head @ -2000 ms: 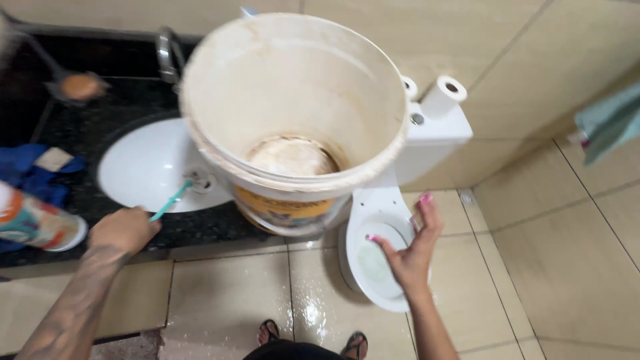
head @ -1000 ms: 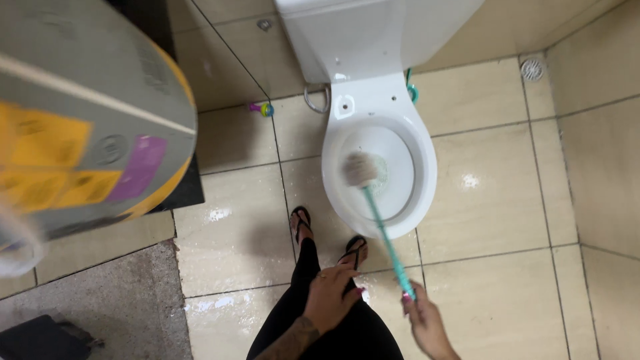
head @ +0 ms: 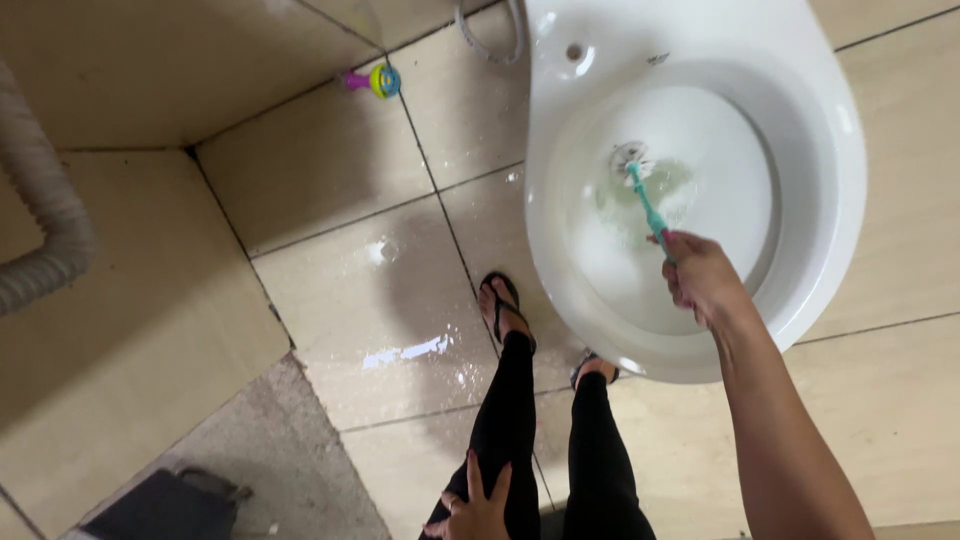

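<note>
My right hand [head: 701, 274] grips the teal handle of a toilet brush [head: 651, 214] over the white toilet bowl [head: 821, 247]. The brush's white bristle head [head: 630, 156] is down inside the bowl, at its upper left, beside greenish water. My left hand [head: 480, 506] rests on my leg in black leggings, fingers spread, with a ring on one finger and nothing held.
A purple, yellow and blue plastic toy [head: 375, 81] lies on the wet tiled floor [head: 337, 300] near the wall. A corrugated drain pipe [head: 49, 202] hangs at the left. A dark object [head: 165, 506] lies on rough grey flooring at lower left.
My left hand held the teal-handled brush over the sink two seconds ago; my right hand has held it since one second ago. The bucket is out of view, and the view is closer to the toilet.
</note>
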